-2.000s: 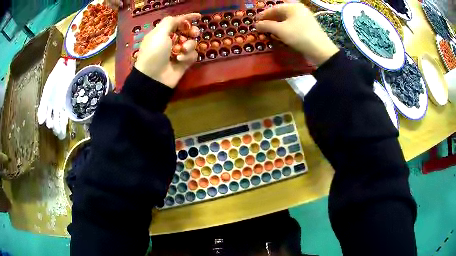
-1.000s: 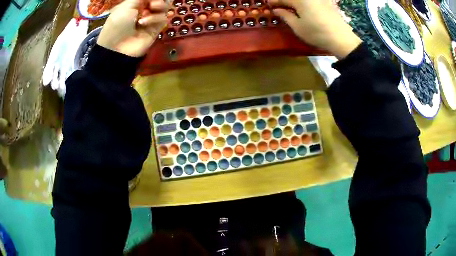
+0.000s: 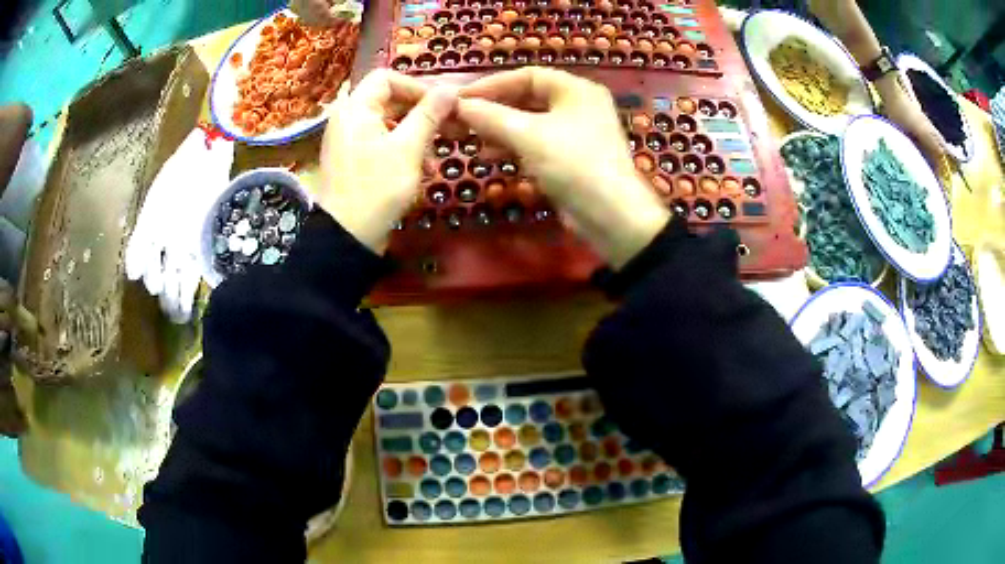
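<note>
A large red mould plate (image 3: 485, 273) with two keyboard-shaped fields of round cavities lies in front of me. Many cavities in the near field look shiny and dark, others hold orange pieces. My left hand (image 3: 380, 149) and my right hand (image 3: 568, 143) are bare and meet fingertip to fingertip above the near field. Their fingers hide what lies between them; I cannot tell whether a piece is pinched there. A sample keyboard (image 3: 507, 457) with multicoloured round keys lies flat near my body, partly under my right sleeve.
Orange pieces (image 3: 289, 75) fill a plate at upper left, with another person's hand beside it. A bowl of dark discs (image 3: 259, 226), white gloves (image 3: 176, 220) and a brown tray (image 3: 99, 198) lie left. Plates of slate (image 3: 854, 369), teal (image 3: 898, 193) and yellow pieces (image 3: 804, 77) stand right, near another person's arm.
My hands were apart over the mould and have come together. Orange pieces seen in my left hand are no longer visible. The view has shifted, showing both mould fields and the slate plate.
</note>
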